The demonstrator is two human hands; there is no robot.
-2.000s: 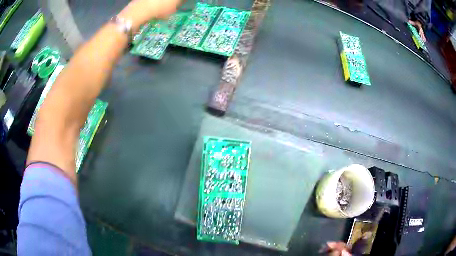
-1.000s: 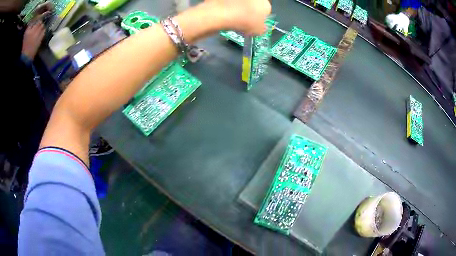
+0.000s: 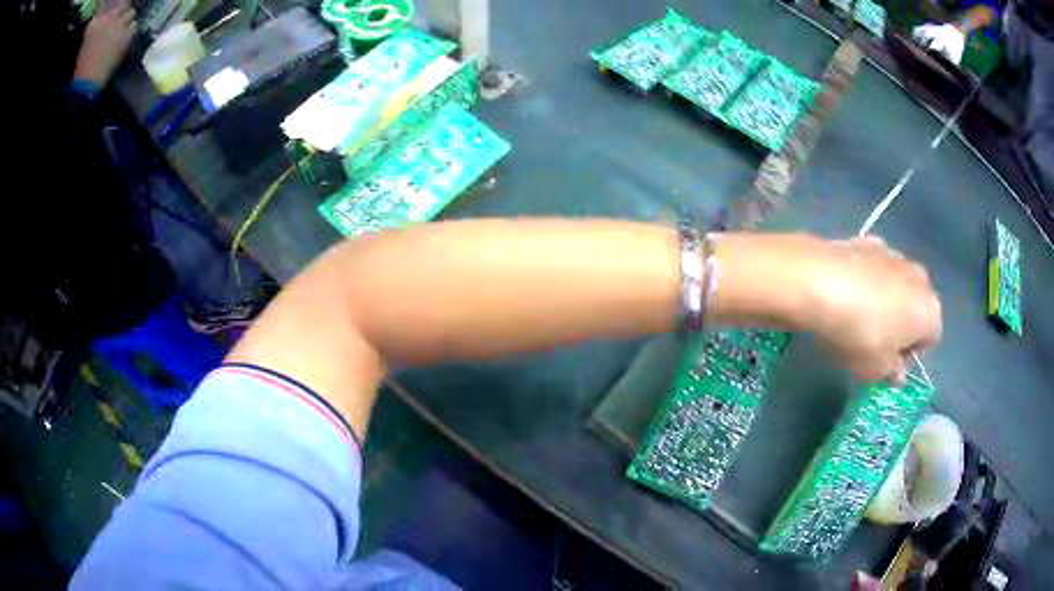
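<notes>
My left hand (image 3: 873,303) is bare and closed at the upper end of a green circuit board (image 3: 850,468), which stretches down from its fingers over the work pad's right side. A thin silvery solder wire (image 3: 896,196) runs up and away from this hand. Another green board (image 3: 711,421) lies solder side up on the pad (image 3: 630,398), its top hidden under my wrist. Only a blurred fingertip of my right hand (image 3: 865,582) shows at the bottom edge; what it holds cannot be seen.
The cream tub (image 3: 934,468) stands right beside the near board, with the black iron holder (image 3: 965,520) next to it. Several boards (image 3: 740,87) lie beyond a brown bar (image 3: 809,127), others (image 3: 422,173) at left. One board (image 3: 1006,277) is far right. Other people's hands (image 3: 942,40) show at the top.
My left hand has moved right and nearer, bringing the held board from the far group to beside the board on the pad. The view has shifted to the right arm's side less clearly.
</notes>
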